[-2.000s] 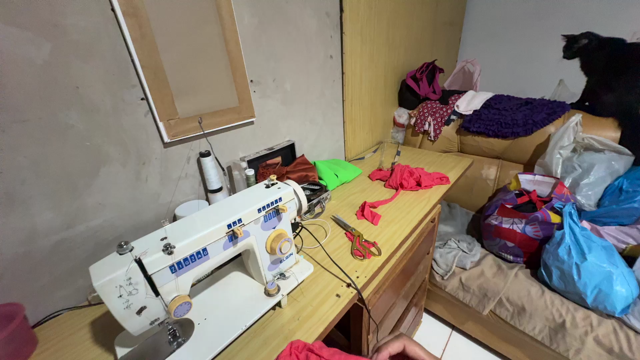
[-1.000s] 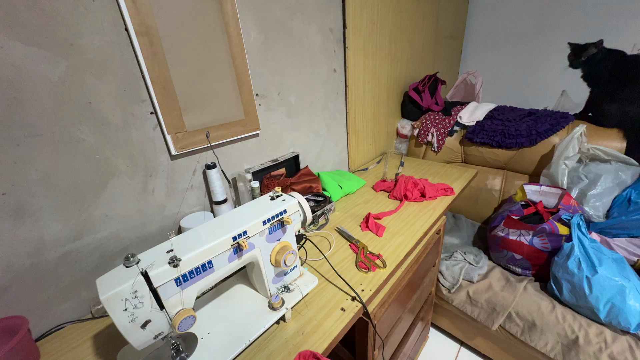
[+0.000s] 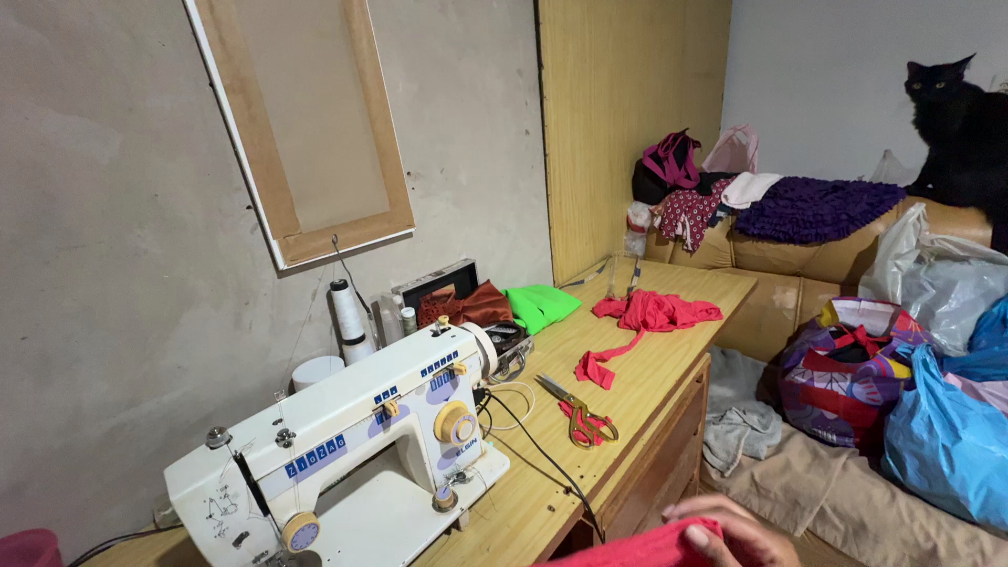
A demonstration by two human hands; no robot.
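Note:
At the bottom edge, right of centre, my right hand (image 3: 736, 531) grips a piece of red fabric (image 3: 646, 547), its thumb lying on the cloth. My left hand does not show. To the left stands a white Elgin sewing machine (image 3: 339, 441) on the wooden table (image 3: 520, 472). Scissors with gold-coloured handles (image 3: 581, 413) lie beyond my hand, their handles over a small red scrap (image 3: 573, 421). Farther back, a crumpled red cloth (image 3: 654, 311) with a trailing strip rests on the tabletop.
Thread cones (image 3: 346, 315), a bright green cloth (image 3: 542, 307) and an open case (image 3: 437, 287) sit behind the machine. A black cable (image 3: 543, 453) crosses the table edge. Bags (image 3: 937, 425) and clothes fill the sofa (image 3: 776, 303) at right, where a black cat (image 3: 953, 134) sits.
The right hand, out of view one second ago, now shows at the bottom with more of the red fabric. The cat's head has turned toward the camera.

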